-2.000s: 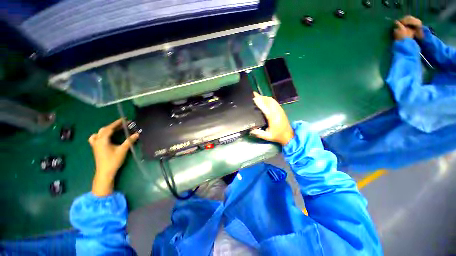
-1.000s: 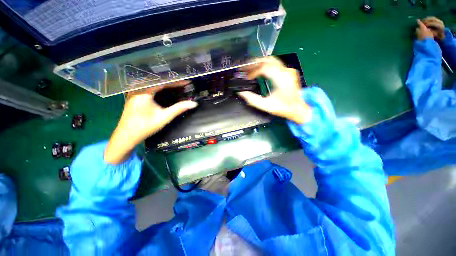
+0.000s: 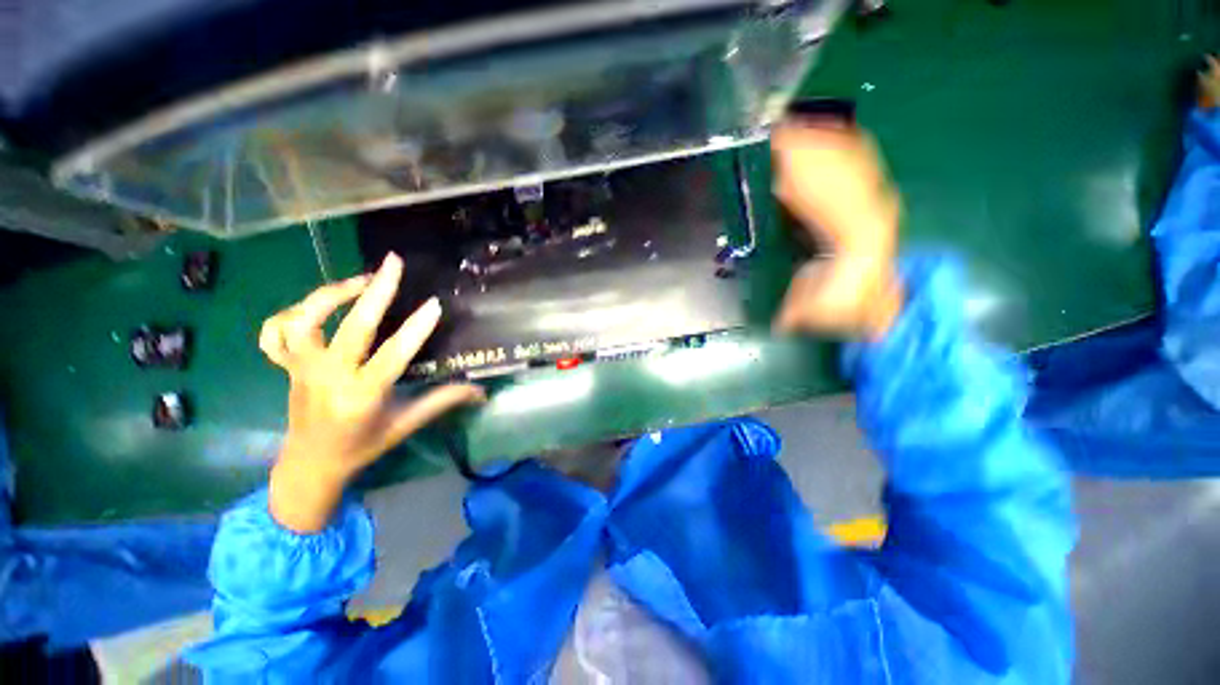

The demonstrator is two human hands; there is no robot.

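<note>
The wide flat black fixture [image 3: 629, 288] lies in front of me, with white lettering and a small red part on its front edge. Shiny bits show on the raised nest [image 3: 535, 230] in the middle of its top. My left hand [image 3: 335, 395] is at its front left corner, fingers spread and empty. My right hand [image 3: 846, 221] is blurred, just off its right end, over a flat dark device [image 3: 819, 110] that it mostly hides; whether it holds anything cannot be told. A pale bar [image 3: 744, 201] stands at the fixture's right end.
A clear guard [image 3: 468, 147] with a thick pale edge hangs over the fixture's back, below a dark-framed panel. Several small black units [image 3: 161, 348] lie on the green mat [image 3: 990, 201] at the left. A black cable [image 3: 466, 455] leaves the front left. A neighbour's blue sleeve [image 3: 1191, 268] is at far right.
Both hands have left the middle of the fixture. My left hand has moved towards its front left corner and spread its fingers; my right hand has moved off to the right. The nest is now uncovered.
</note>
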